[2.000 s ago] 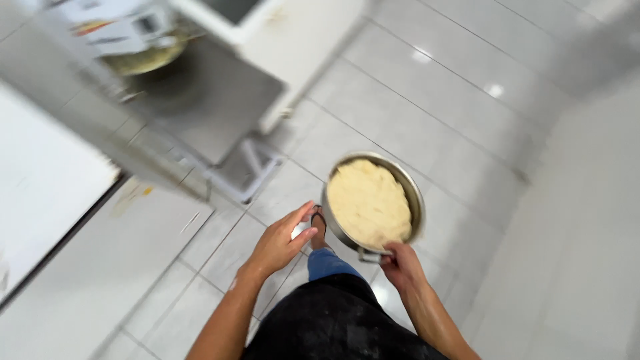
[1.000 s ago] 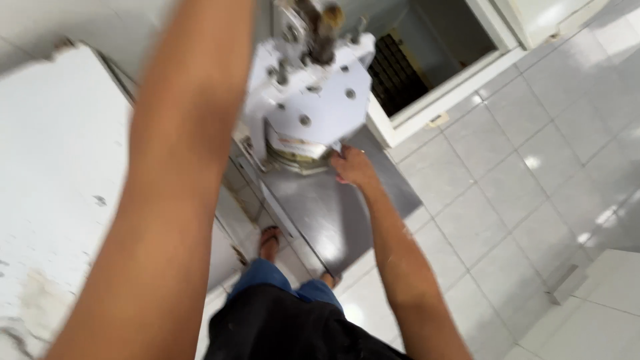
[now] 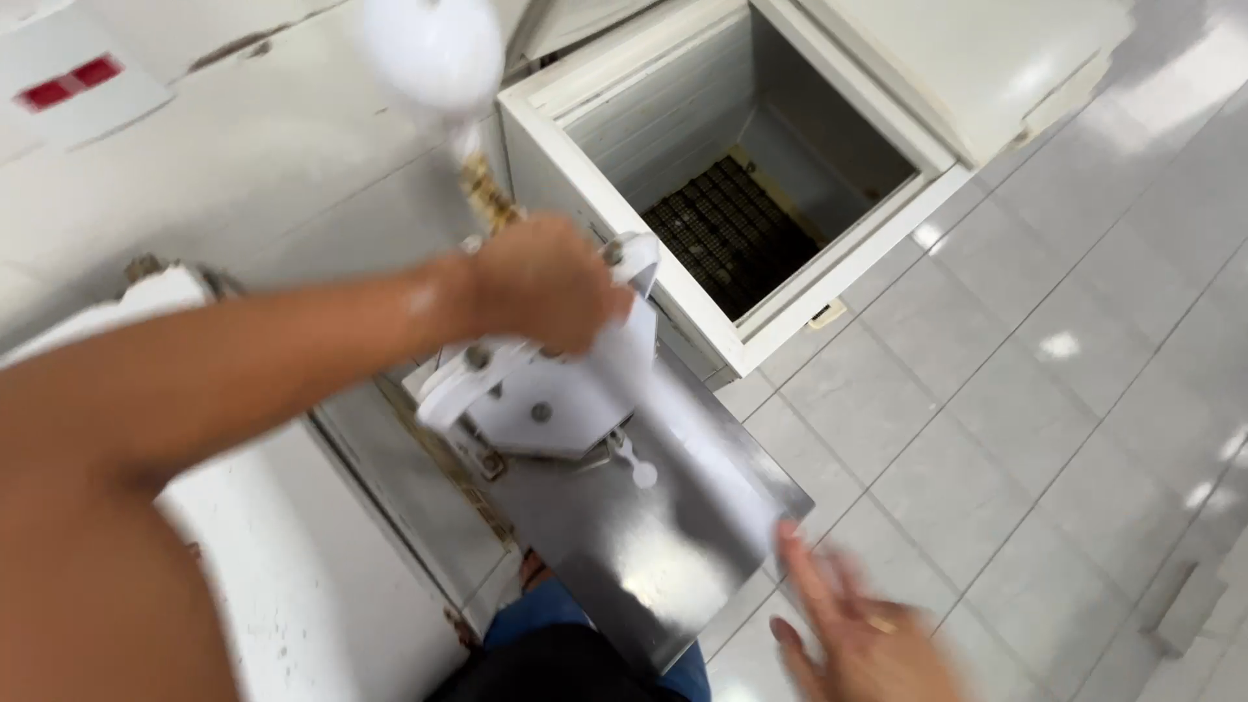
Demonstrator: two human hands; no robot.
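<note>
My left hand (image 3: 561, 283) is blurred, its fingers curled around the upper end of a pale, smeared bar (image 3: 692, 439) over a white hand-operated press (image 3: 546, 414). The bar slants down to the right over a steel tabletop (image 3: 604, 546). My right hand (image 3: 858, 624), wearing a ring, is beside the tabletop's right corner with fingers apart; its fingertips are near the bar's lower end, and contact is unclear. A white rounded weight or knob (image 3: 434, 49) on a stained shaft rises behind my left hand. The press's underside is mostly hidden.
An open white chest (image 3: 634, 263) with a dark grid (image 3: 731, 234) at its bottom stands behind the press. A white worn-edged surface (image 3: 283, 565) lies at left, a tiled wall (image 3: 292, 175) behind. My legs (image 3: 541, 604) are beside the steel tabletop.
Two seconds ago my right hand held a round metal pan of dough; that pan is out of view now. My right hand has left the press's lower edge. The view has swung toward the press.
</note>
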